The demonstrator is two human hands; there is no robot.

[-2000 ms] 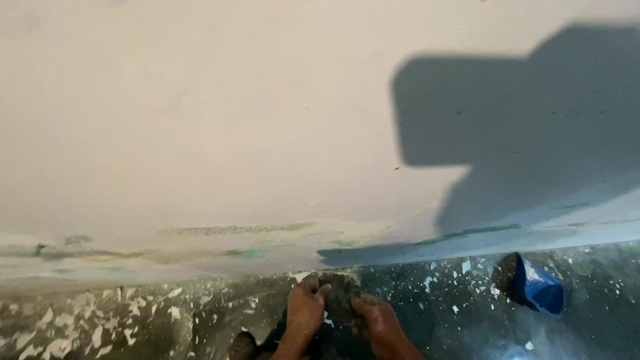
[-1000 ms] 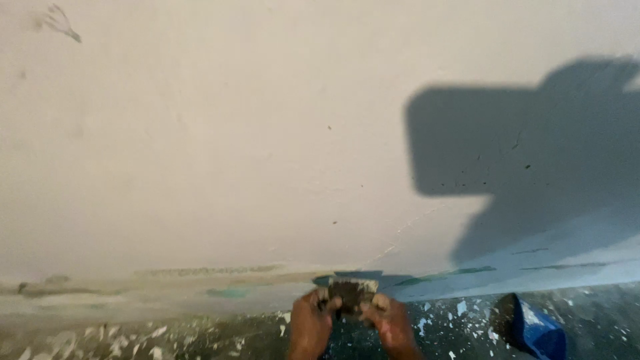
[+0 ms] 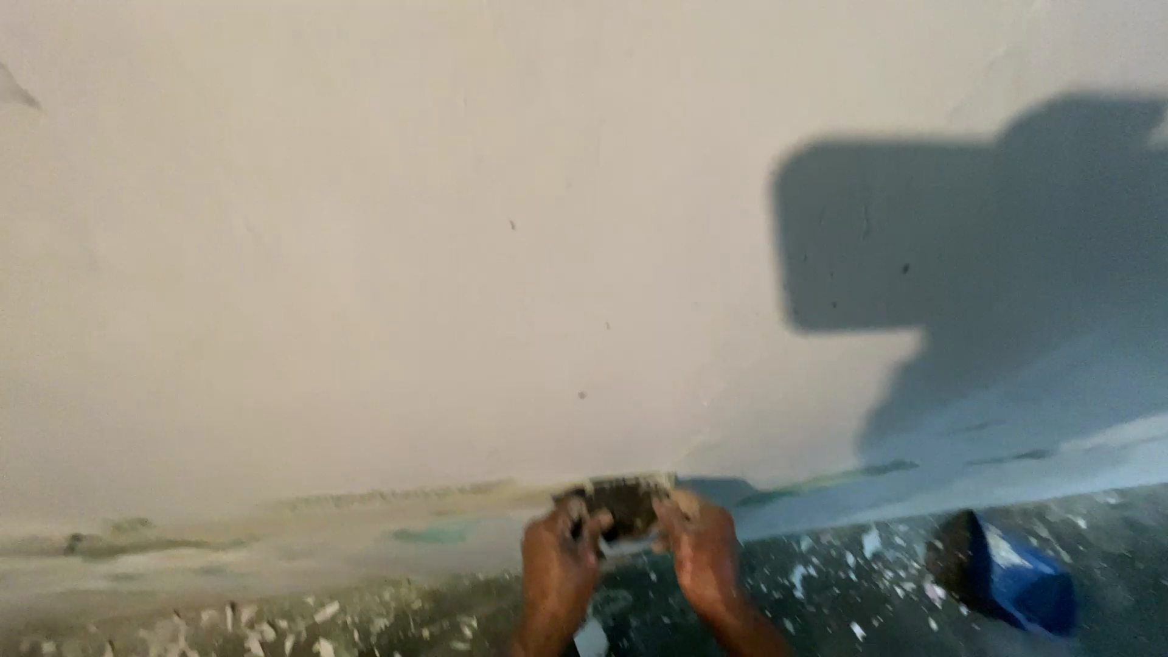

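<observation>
At the bottom middle, my left hand and my right hand grip the two ends of a dark, flat, roughly rectangular piece with a pale upper edge. Its exact kind is too blurred to tell. The piece is against the lower part of a pale painted wall, at the height of a band of worn paint with green patches. My fingers and thumbs lie on its near face.
Paint flakes are scattered over the dark floor along the wall's foot. A blue container or bag with a dark open end lies at the lower right. A large shadow falls across the wall.
Both hands have brought the dark piece up from the floor's edge, where it was two seconds ago, onto the lower wall. The view has shifted slightly.
</observation>
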